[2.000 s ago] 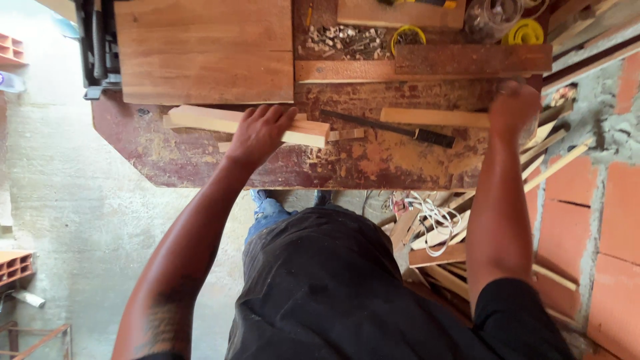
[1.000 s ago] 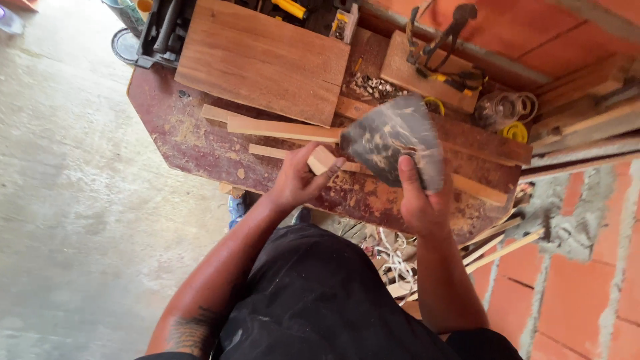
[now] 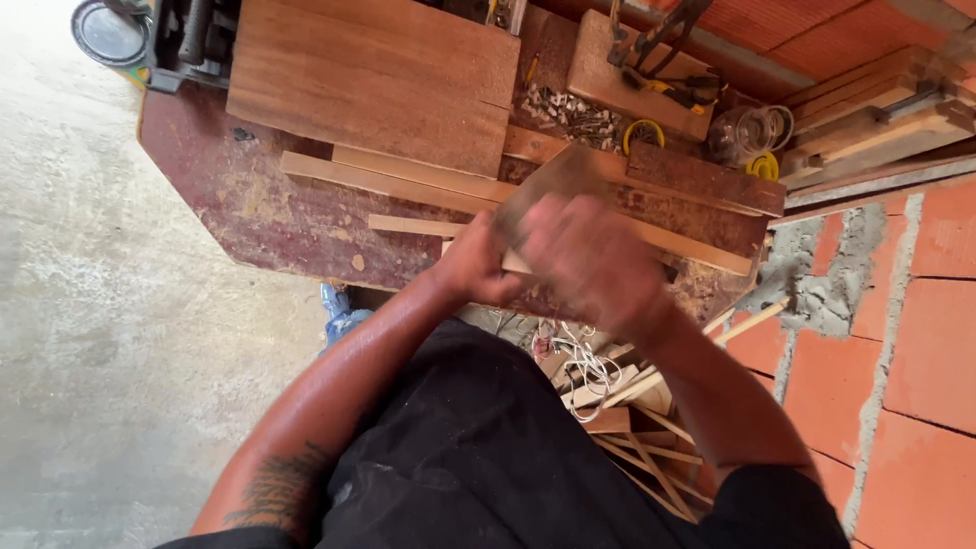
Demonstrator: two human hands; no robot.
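My left hand (image 3: 484,263) grips a short wooden block (image 3: 517,263) at the front edge of the workbench; much of the block is hidden by my hands. Over it, my right hand (image 3: 583,252) is blurred and closed on a sheet of sandpaper (image 3: 553,187), which looks brown and lies close to the block. Whether sheet and block touch is hard to tell. Behind my hands a long pale wooden strip (image 3: 389,183) lies on the bench, and a thinner strip (image 3: 412,225) lies nearer to me. Another strip (image 3: 686,248) reaches to the right.
A broad wooden board (image 3: 374,84) lies on the red-brown workbench (image 3: 191,160). Behind are loose screws and plugs (image 3: 572,114), pliers (image 3: 679,91), a clear jar (image 3: 740,133) and a black toolbox (image 3: 194,46). Below right are wood offcuts (image 3: 656,450) and white cable (image 3: 583,366), beside a brick wall (image 3: 831,381).
Two seconds ago my left hand rested on wood on the bench and my right was at its right end. A second ago the dark sheet was held up; now it is over the block. The view has shifted.
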